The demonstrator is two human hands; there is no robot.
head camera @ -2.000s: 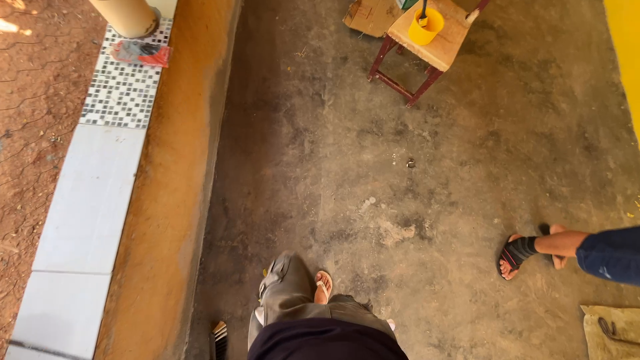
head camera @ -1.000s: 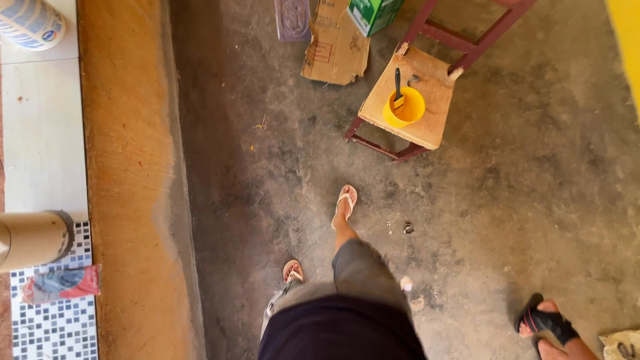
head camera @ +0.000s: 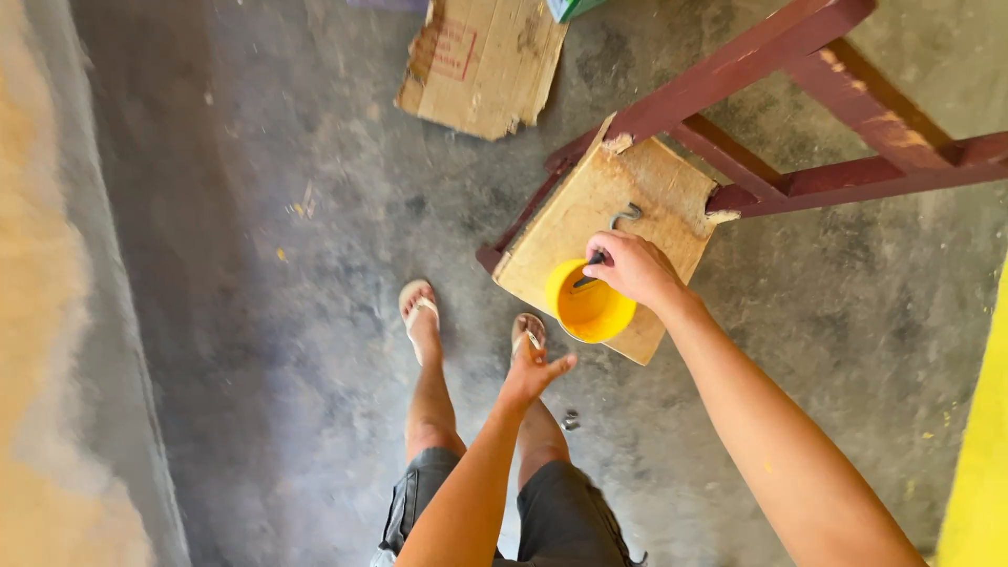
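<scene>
A yellow plastic container with yellow paint inside stands near the front edge of a wooden chair's seat. My right hand grips the dark handle of a paintbrush over the container's rim; the brush's lower end is in the container and its bristles are not plain to see. Just left of and below the container, my left hand is held out with fingers apart and nothing in it. A bent metal hook lies on the seat behind the container.
The chair's dark red back frame reaches to the upper right. A torn cardboard piece lies on the concrete floor, beside a green box. A small object rests near my feet. A low orange wall runs along the left.
Both my hands have come into view, the right one now on the brush, which leaned in the container one second ago. The view has moved closer to the chair.
</scene>
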